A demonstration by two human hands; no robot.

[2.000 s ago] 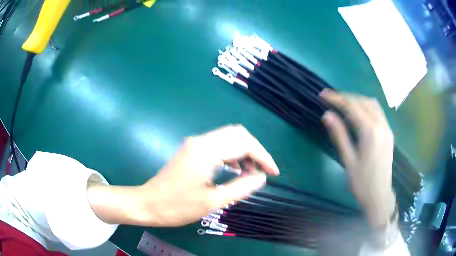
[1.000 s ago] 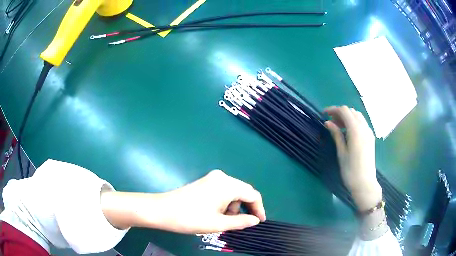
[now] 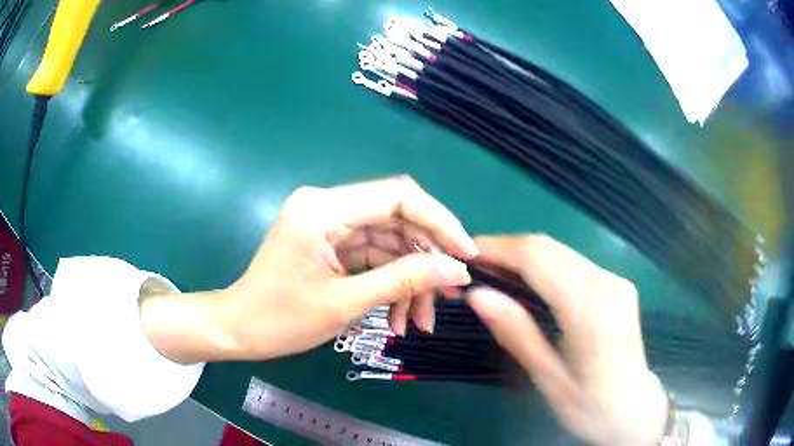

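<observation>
My left hand is at the centre, thumb and index finger pinched at the tip of a black cable lead; its end is mostly hidden by the fingers. My right hand, slightly blurred, holds the same lead just to the right, fingertips close to my left ones. Below both hands a fanned bundle of black leads lies flat, with ring terminals, white marker sleeves and red bands at its left end. My hands cover part of it.
A larger bundle of leads lies diagonally behind my hands. A yellow heat gun handle is upper left, near two red-ended leads. White paper is upper right; a steel ruler is at the near edge.
My right hand has left the upper bundle and come down and left to meet my left hand, now with a lead between them. The view has shifted, so the bench items sit higher.
</observation>
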